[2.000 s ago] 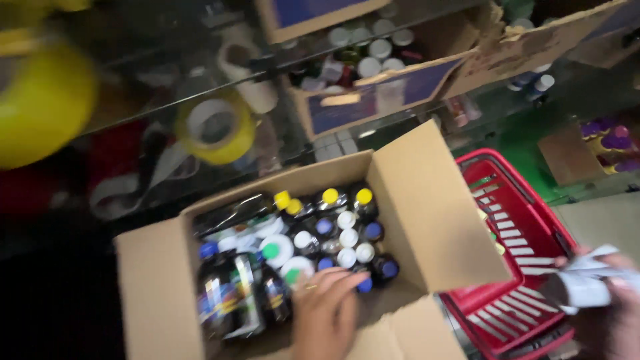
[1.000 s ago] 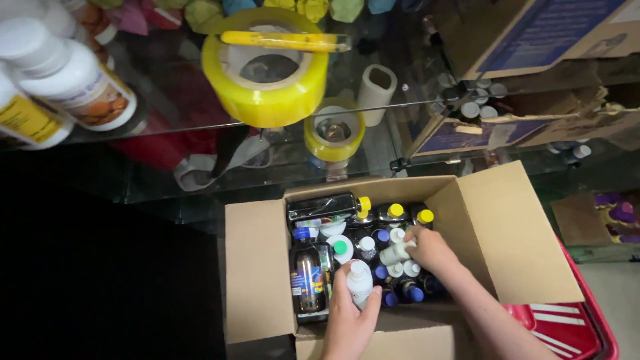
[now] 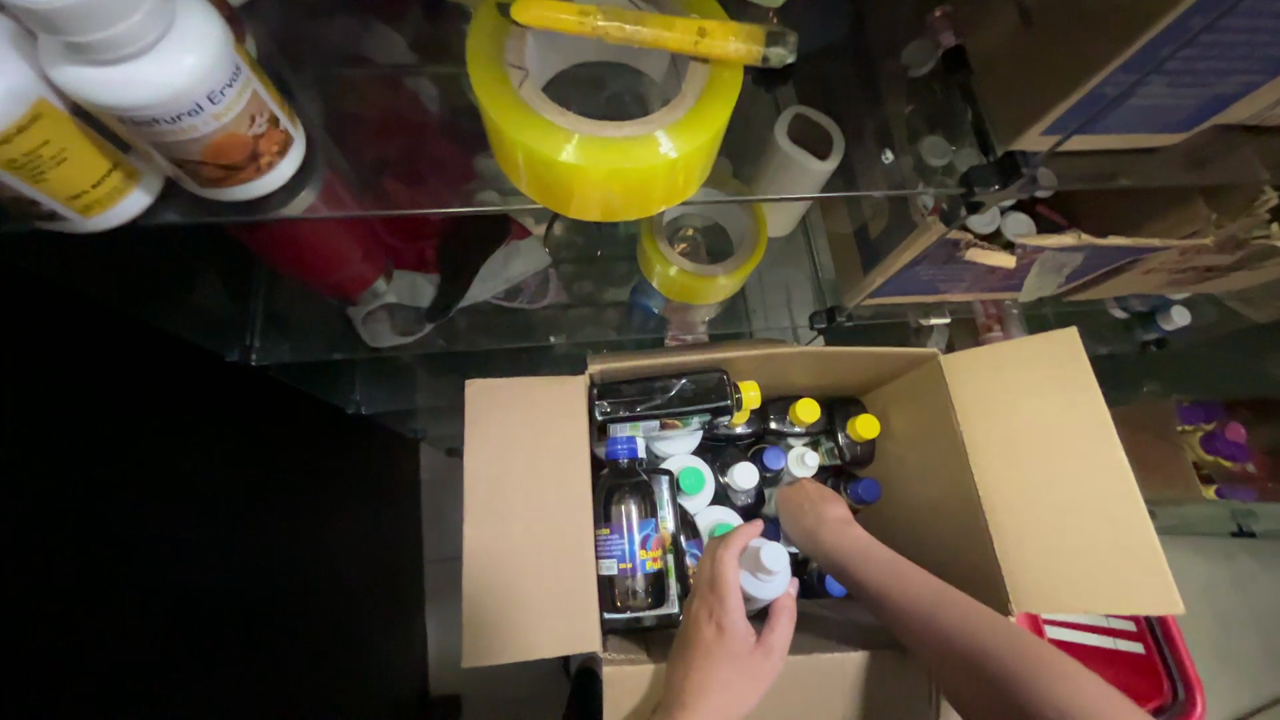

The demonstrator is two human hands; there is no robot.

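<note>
An open cardboard box (image 3: 525, 520) is packed with bottles, some dark with yellow or blue caps, others with white or green caps. My left hand (image 3: 735, 610) grips a small white bottle (image 3: 765, 572) over the box's near side. My right hand (image 3: 815, 515) reaches down among the bottles right of centre; its fingertips are hidden, so whether it grips one cannot be seen. A dark bottle with a blue cap (image 3: 628, 530) lies at the left of the box, and another dark bottle (image 3: 665, 397) lies along the back wall.
A glass shelf (image 3: 400, 208) above the box bears a large yellow tape roll (image 3: 600, 175) and white bottles (image 3: 190, 100). A smaller tape roll (image 3: 703, 260) is below. A red basket (image 3: 1165, 665) stands at the lower right, with torn cartons (image 3: 1090, 262) behind.
Two seconds ago my right hand held a whitish item over the red basket; now it is inside the box. Since one second ago, its white bottle has gone down out of sight among the others.
</note>
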